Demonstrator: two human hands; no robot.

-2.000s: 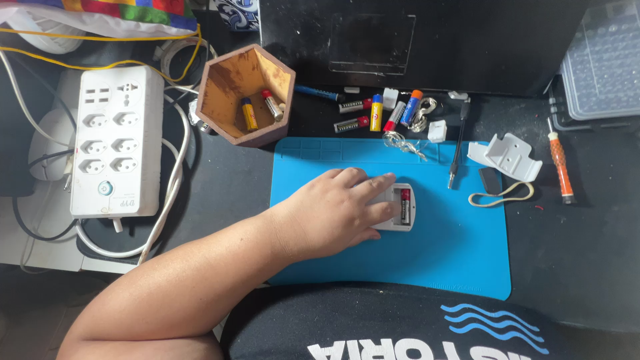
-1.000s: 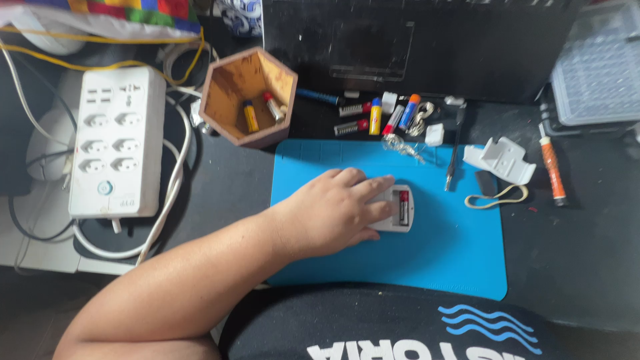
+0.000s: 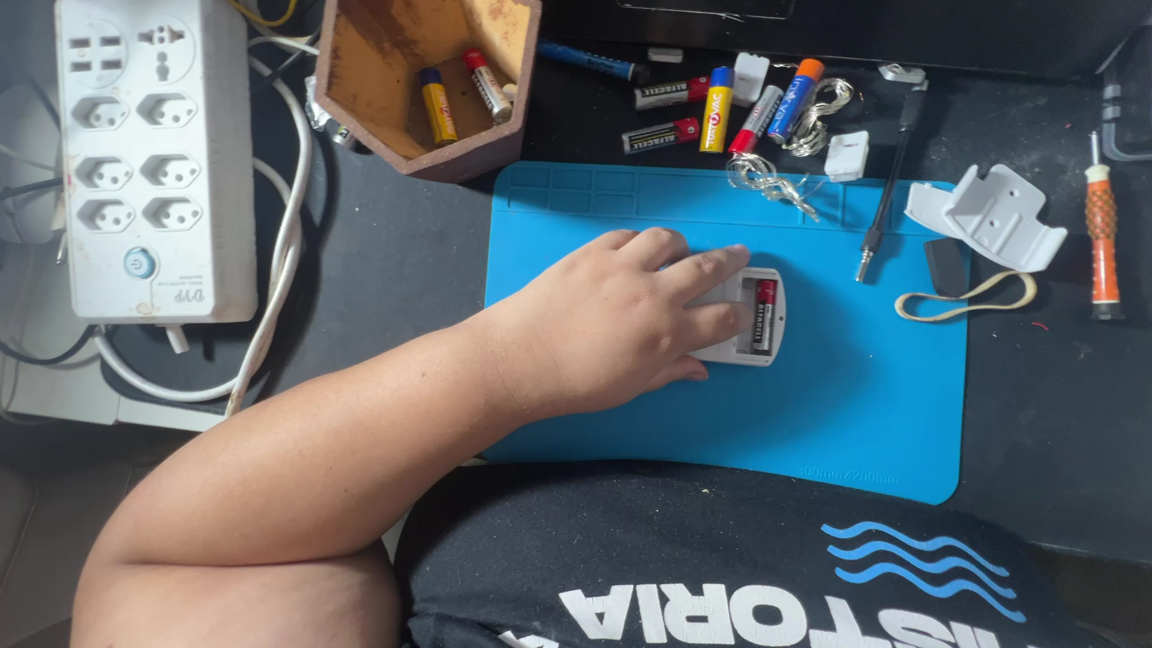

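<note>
My left hand [image 3: 630, 315] lies palm down over a white battery-powered device [image 3: 771, 346], its fingers across the top and its thumb at the near edge. The device rests on a blue silicone work mat [image 3: 864, 396]. Its battery compartment is uncovered at the right end and shows a red and black Alfacell battery [image 3: 763, 317]. My fingers hide the left part of the device and perhaps part of the compartment. My right hand is out of view.
Loose batteries [image 3: 717, 110], coiled wire [image 3: 765, 177] and a thin black tool [image 3: 886, 189] lie around the mat's far edge. A hexagonal box [image 3: 423, 166] holds batteries. At right are a white plastic bracket [image 3: 994, 216], rubber band [image 3: 1026, 292] and orange-handled screwdriver [image 3: 1102, 238]; at left, a power strip [image 3: 153, 243].
The view has moved closer to the mat. My left hand stays on the white device, and the battery remains in its compartment.
</note>
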